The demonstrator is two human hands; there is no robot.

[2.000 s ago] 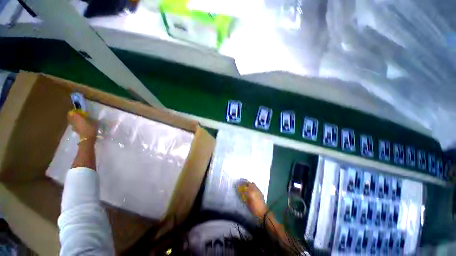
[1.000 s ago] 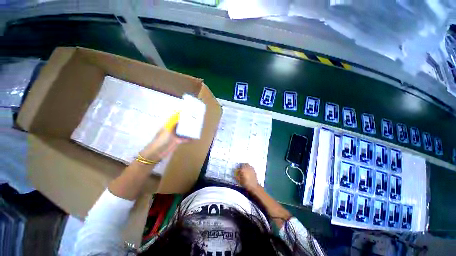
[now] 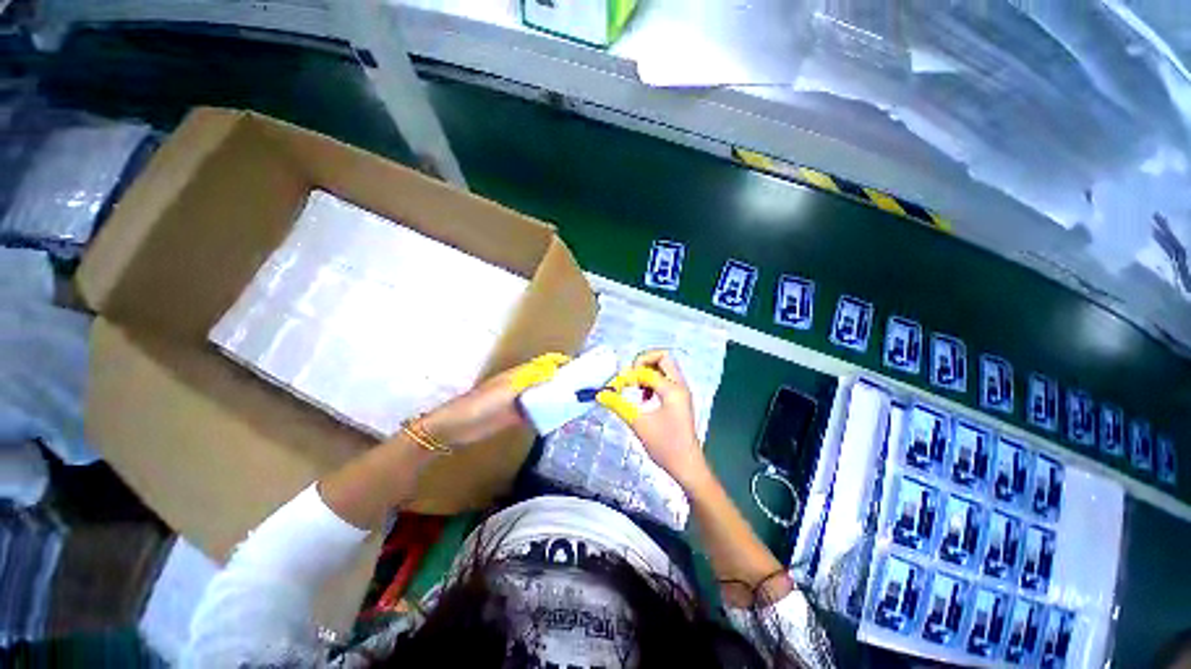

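Observation:
My left hand (image 3: pixel 494 403), with yellow finger cots, holds a flat electronic unit (image 3: pixel 567 391), its plain pale face showing, between the carton and the small-parts tray. My right hand (image 3: pixel 657 405), also with yellow finger cots, pinches a small dark piece (image 3: pixel 590 393) at the unit's right edge; what the piece is cannot be told. The small-parts tray (image 3: pixel 605 463) lies whitish and pocketed beneath both hands. The open brown carton (image 3: pixel 196 418) stands at left with a whitish blister tray (image 3: pixel 372 311) inside.
Spaced units (image 3: pixel 794 302) lie in a row on the green conveyor belt (image 3: pixel 575 209). A black phone (image 3: pixel 789 429) with a looped cord lies right of the small-parts tray. Stacked trays (image 3: pixel 1091 523) with dark-centred units are at right. A shelf with plastic sheets (image 3: pixel 914 92) is beyond the belt.
My left hand has moved right with the unit, from over the carton's edge to above the small-parts tray. My right hand has risen from that tray and now meets the unit.

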